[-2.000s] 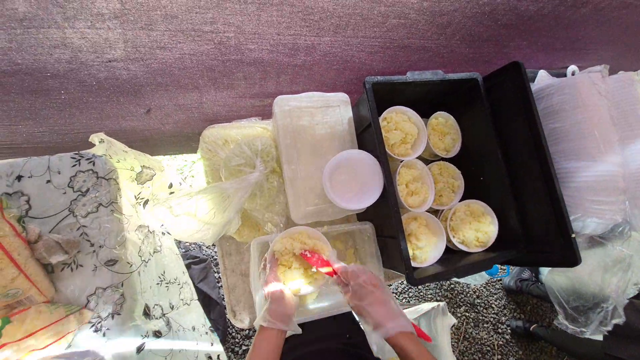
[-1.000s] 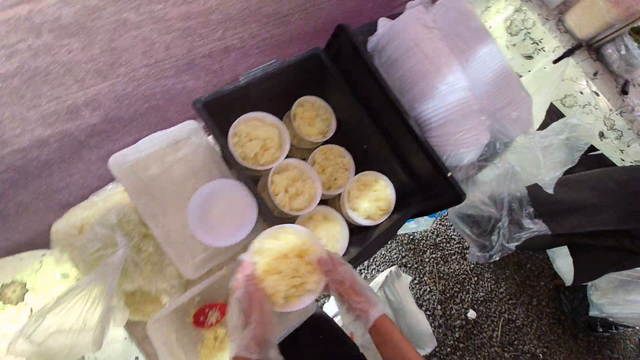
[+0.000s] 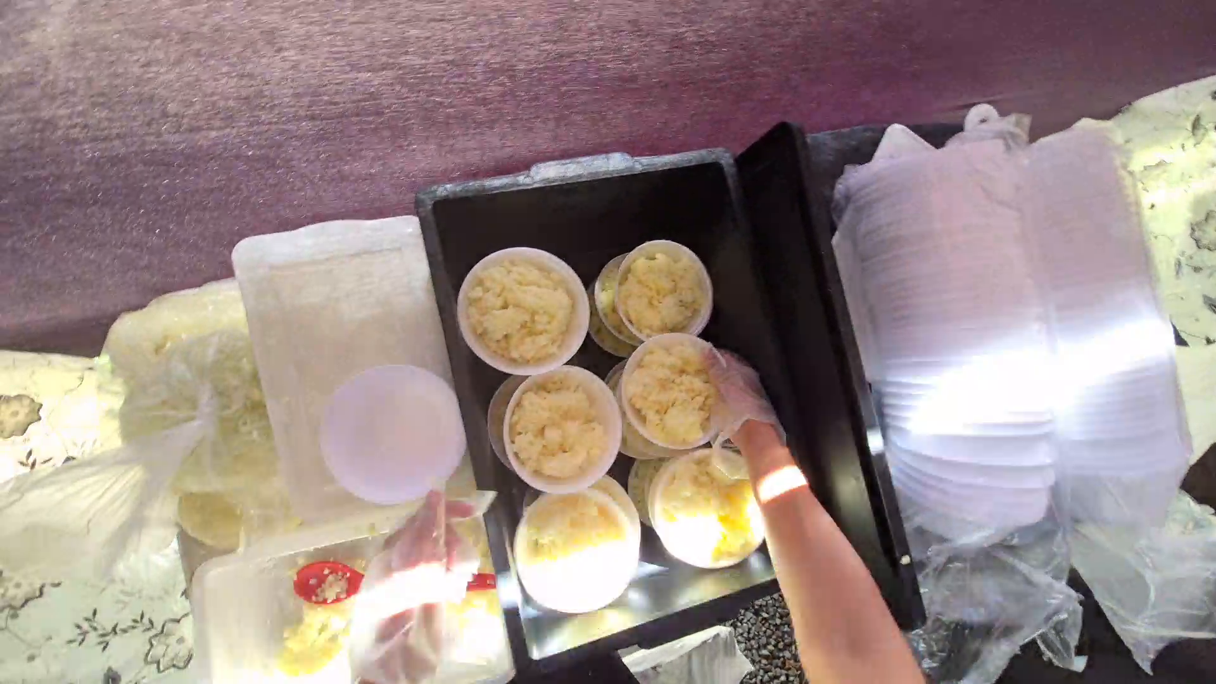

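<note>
Several round white tubs of pale shredded food stand in a black plastic crate [image 3: 494, 195], some stacked on others. My right hand [image 3: 746, 394], in a clear plastic glove, is at the right side of one filled tub [image 3: 671, 390] in the middle of the right column, its fingers around the rim. My left hand [image 3: 423, 589], gloved too, is over a clear plastic tray [image 3: 223, 608] holding more shredded food, its fingers apart. A red spoon [image 3: 328, 581] lies in that tray, partly hidden by the left hand. Just above the left fingertips is a round white lid or tub [image 3: 392, 434].
The white piece rests on a translucent lidded box [image 3: 332, 275]. Left of it is a knotted clear bag [image 3: 204, 408] of pale food. Right of the crate are bagged stacks of white foam trays [image 3: 959, 332]. A purple cloth surface [image 3: 570, 76] runs behind.
The filled tub was between both hands over the tray; my right hand has carried it into the crate. My left hand has let go. Two seconds ago the red spoon was in my right hand.
</note>
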